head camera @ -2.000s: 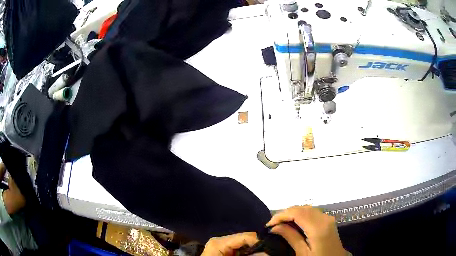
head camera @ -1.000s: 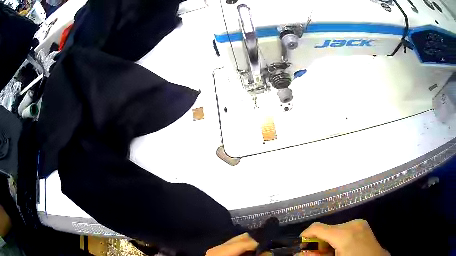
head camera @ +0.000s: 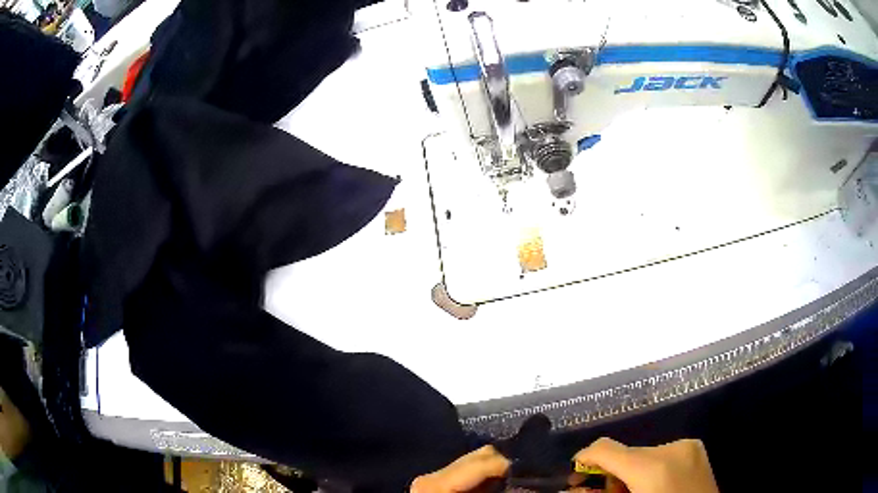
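Observation:
A black garment panel [head camera: 298, 376] lies over the left of the table and runs down to the front edge. My left hand [head camera: 464, 474], cut off by the bottom edge of the picture, pinches its lower end. A small piece of black cloth [head camera: 535, 448] stands up between my hands. My right hand [head camera: 659, 466] is closed around the thread snips, of which only a bit of yellow handle [head camera: 589, 470] shows. The snips' blades are hidden or too dark to make out.
The white JACK machine head [head camera: 674, 82] stands at the back right, its presser foot and needle area [head camera: 504, 178] over the bed. More black cloth [head camera: 260, 58] lies at the back left. A measuring tape strip [head camera: 664, 380] follows the front edge.
The snips have left the table right of the needle, and my right hand now holds them. The view has turned to the right. My left hand stays at the cloth's lower end.

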